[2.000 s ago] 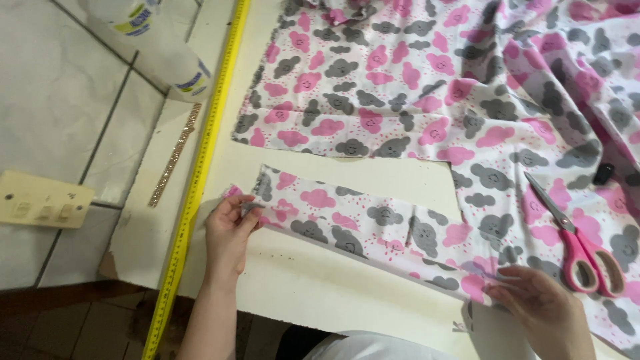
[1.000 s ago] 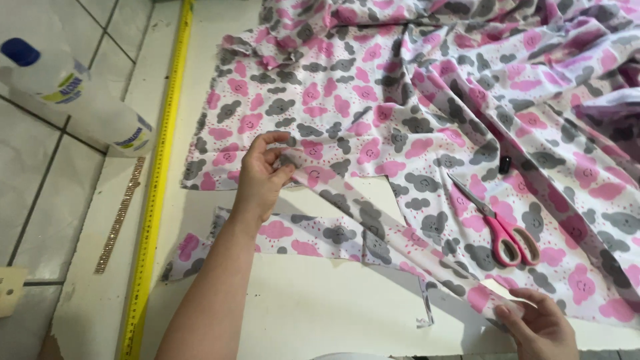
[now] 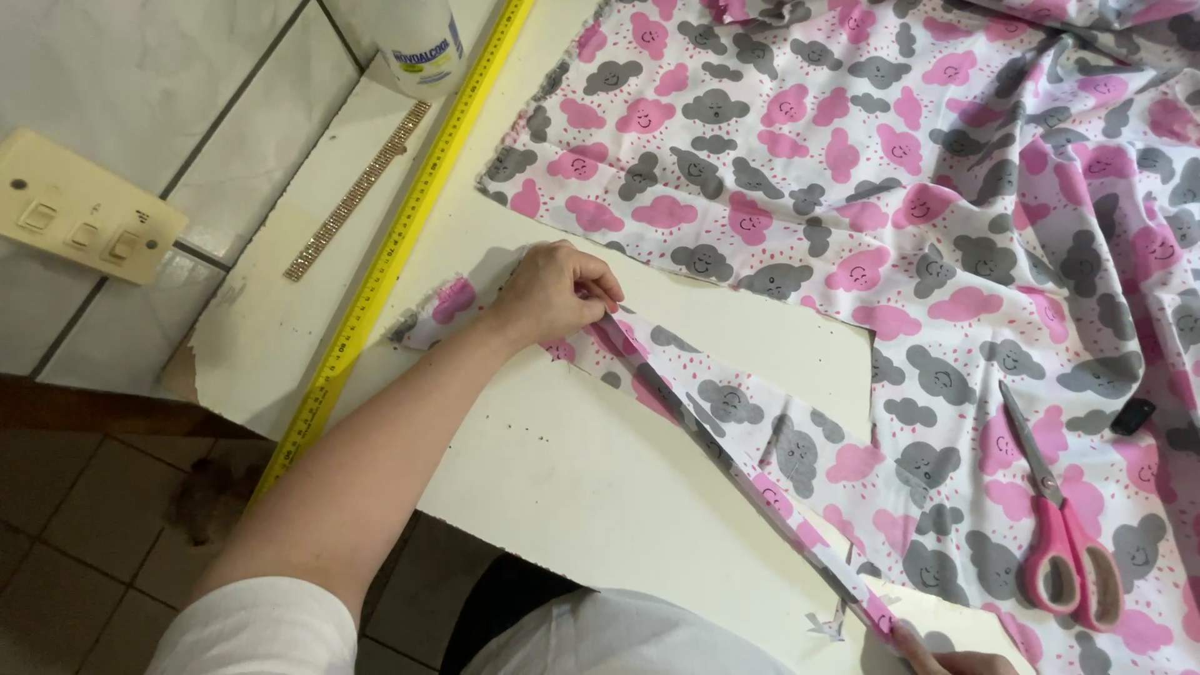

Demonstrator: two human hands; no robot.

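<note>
A narrow folded strip of cloud-print fabric (image 3: 750,487) runs taut and diagonal between my hands. My left hand (image 3: 555,292) pinches its upper end between thumb and fingers. At the bottom edge of the view, my right hand (image 3: 937,652) holds the lower end and is partly cut off. Beneath the strip lies a wider cut piece of the same print (image 3: 727,394). The large cloud-print cloth (image 3: 750,141) spreads over the table's upper right. Pink-handled scissors (image 3: 1059,511) rest on it, blades pointing up and left, beside a small black object (image 3: 1132,415).
A yellow measuring tape (image 3: 375,281) stretches along the left of the white table (image 3: 553,469). Left of it lie a beaded trim strip (image 3: 358,190) and, farther up, a plastic bottle (image 3: 412,42). A tiled wall with a switch plate (image 3: 86,206) borders the table.
Two seconds ago my hands held the ends of the wider cut piece; one second ago they held a strip above it. That strip is now narrower and straighter between them.
</note>
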